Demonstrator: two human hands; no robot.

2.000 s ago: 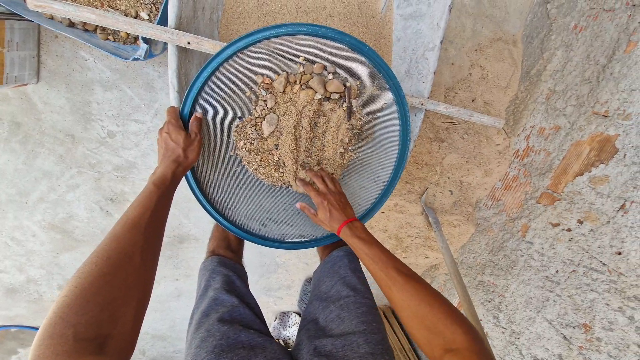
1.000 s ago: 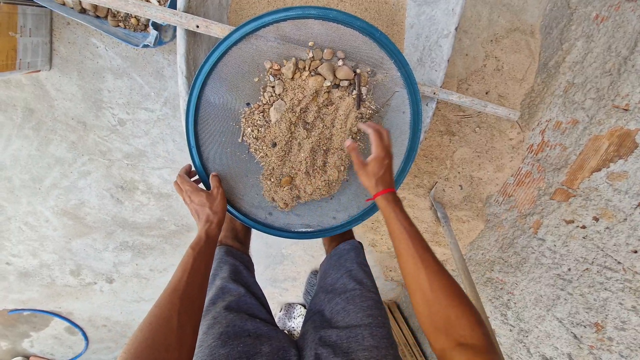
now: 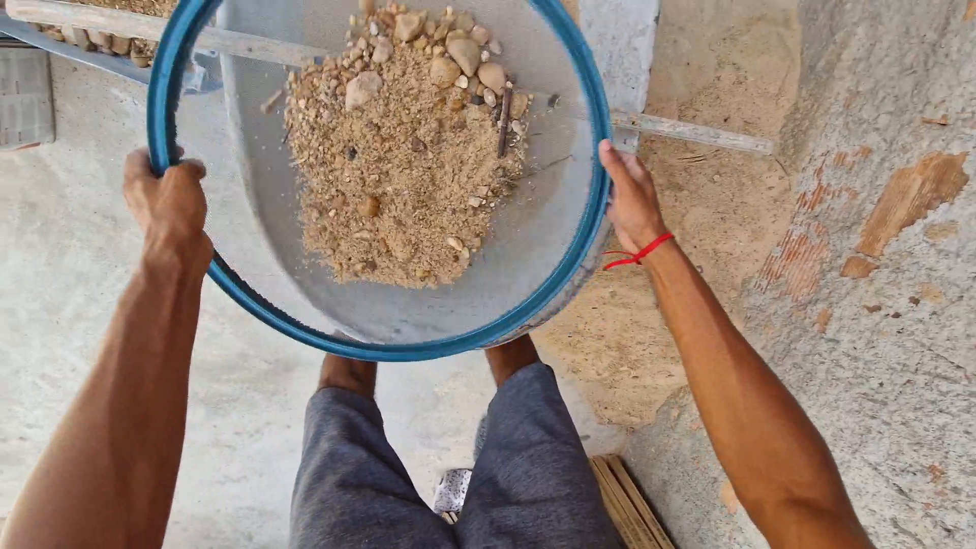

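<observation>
A large round sieve with a blue rim [image 3: 404,352] and fine mesh fills the upper middle of the head view. On its mesh lies a heap of coarse sand [image 3: 404,183], with pebbles [image 3: 463,55] along the far edge and a short brown stick [image 3: 505,122] at the right. My left hand [image 3: 168,191] grips the rim on the left side, fingers wrapped around it. My right hand [image 3: 631,191], with a red string at the wrist, holds the rim on the right, thumb on top. Part of a grey container shows through the mesh.
A wooden bar [image 3: 694,133] passes beneath the sieve. At the upper left, a blue container [image 3: 130,67] holds stones, beside a grey block-like object [image 3: 24,99]. Sand [image 3: 610,335] lies on the ground by a rough wall [image 3: 877,328] at right. Wooden boards [image 3: 629,503] are near my legs.
My right hand has left the sand and taken hold of the sieve's right rim. My left hand has shifted up along the left rim. The sand lies spread lower on the mesh than two seconds ago.
</observation>
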